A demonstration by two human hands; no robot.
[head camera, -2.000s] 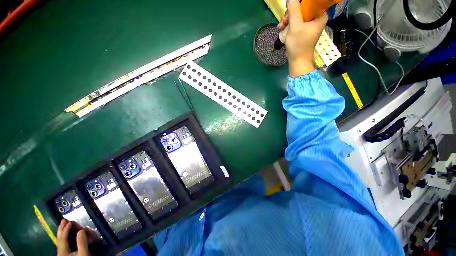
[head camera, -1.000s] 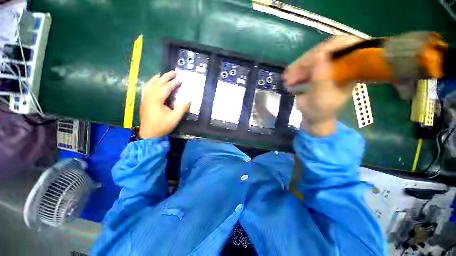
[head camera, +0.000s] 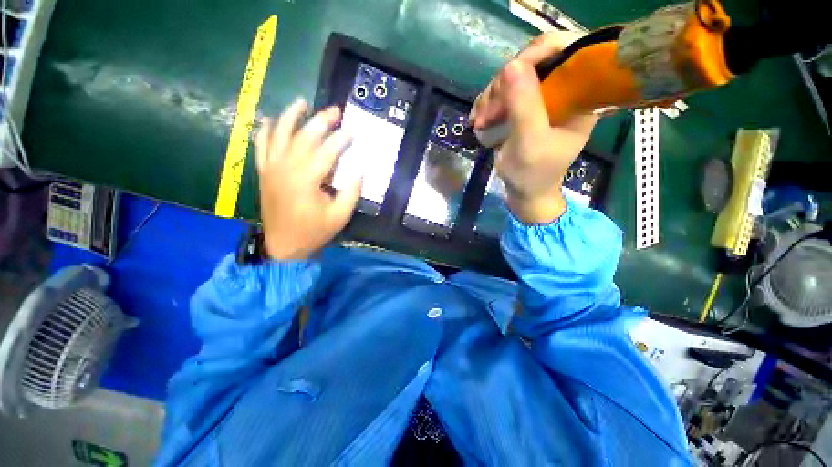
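A black tray (head camera: 417, 119) holds phones side by side, camera rings at their far ends. My left hand (head camera: 306, 178) is over the tray's left end beside the leftmost phone (head camera: 375, 146), fingers spread, nothing seen in it. A dark band is on that wrist. My right hand (head camera: 529, 128) grips an orange tool (head camera: 629, 73) above the right half of the tray, its black cord running off to the right. The hand hides the tool's tip and part of the phones beneath. The second phone (head camera: 440, 178) shows left of it.
A dotted white strip (head camera: 647, 182) lies right of the tray. Further right are a round dark holder (head camera: 717, 184), a yellow perforated block (head camera: 743, 196) and a fan (head camera: 803, 274). Another fan (head camera: 68, 351) stands low left. Yellow tape (head camera: 245, 119) marks the green bench. A white machine (head camera: 675, 351) is lower right.
The view has swung left. My right hand has brought the orange tool from the round holder to over the tray. My left hand's fingers have spread and moved slightly off the tray's left end.
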